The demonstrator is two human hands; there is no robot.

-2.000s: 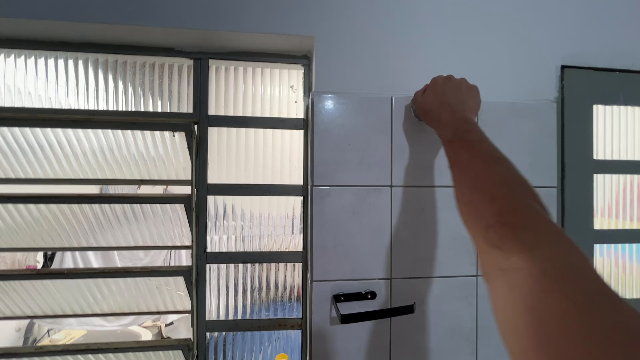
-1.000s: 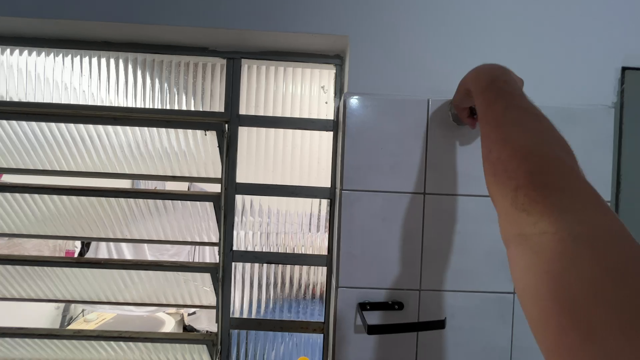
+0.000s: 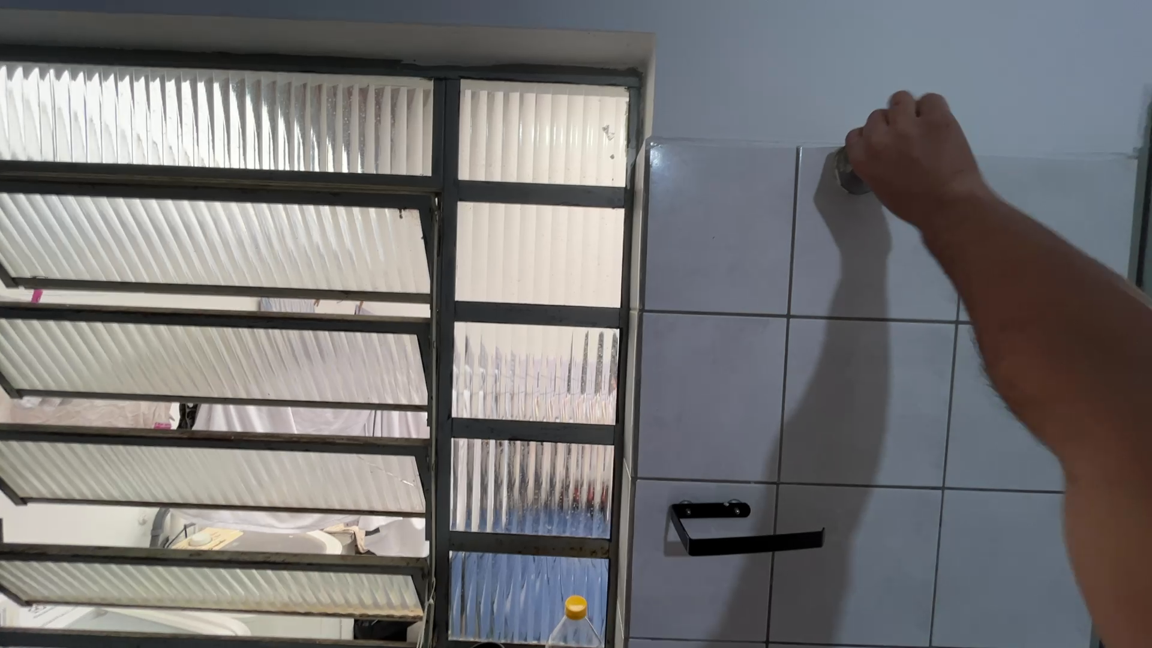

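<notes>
My right hand is raised at the top edge of the wall tiles, its fingers curled round a small, roundish greyish object that is mostly hidden by the fingers and rests against or close to the tile. The forearm crosses the right side of the view and casts a long shadow down the pale tiles. Above the tiles runs a painted wall. My left hand is out of the picture.
A black metal towel or paper holder juts from the lower tiles. At left is a metal-framed louvre window with ribbed glass and tilted slats. A clear bottle with a yellow cap stands at its bottom. A dark frame edges the far right.
The view has shifted left. My right hand stays near the top edge of the tiles, but its wrist has turned, so the knuckles point up now where the hand was bent over a second ago.
</notes>
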